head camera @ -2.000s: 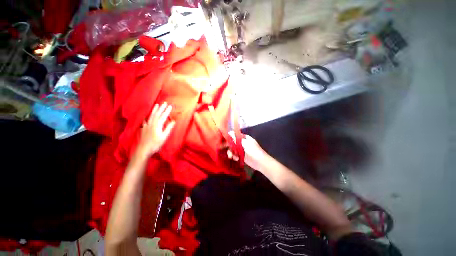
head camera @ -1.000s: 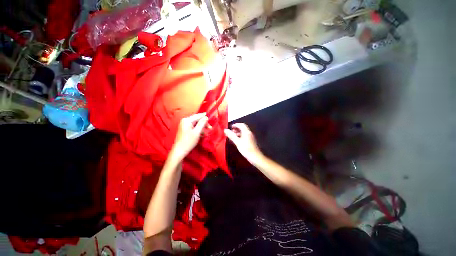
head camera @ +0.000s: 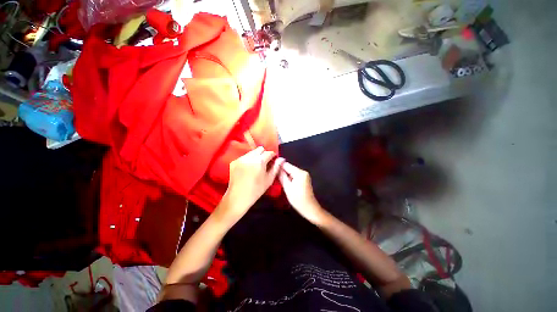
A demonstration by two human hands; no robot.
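A large bright red garment [head camera: 165,122] lies heaped on the white table and hangs over its front edge. A small white patch [head camera: 182,80] shows among its folds. My left hand [head camera: 249,177] is at the garment's front right edge, fingers bent on the cloth. My right hand [head camera: 297,187] meets it there, fingertips together at the edge. The fingertips of both hands nearly touch. What exactly lies between them is too small to tell. The needle area [head camera: 262,41] of the sewing machine is beyond the garment under a bright light.
Black-handled scissors [head camera: 381,80] lie on the white table [head camera: 324,116], right of the needle. A blue packet [head camera: 47,114] is at the left table edge. Red pieces with white dots [head camera: 122,213] hang below left. Small boxes [head camera: 462,58] stand far right. A clear reddish bag [head camera: 116,8] is behind.
My left hand has moved right along the garment to meet my right hand at its edge. The garment's front corner that hung down is now gathered at my hands. The view has shifted slightly.
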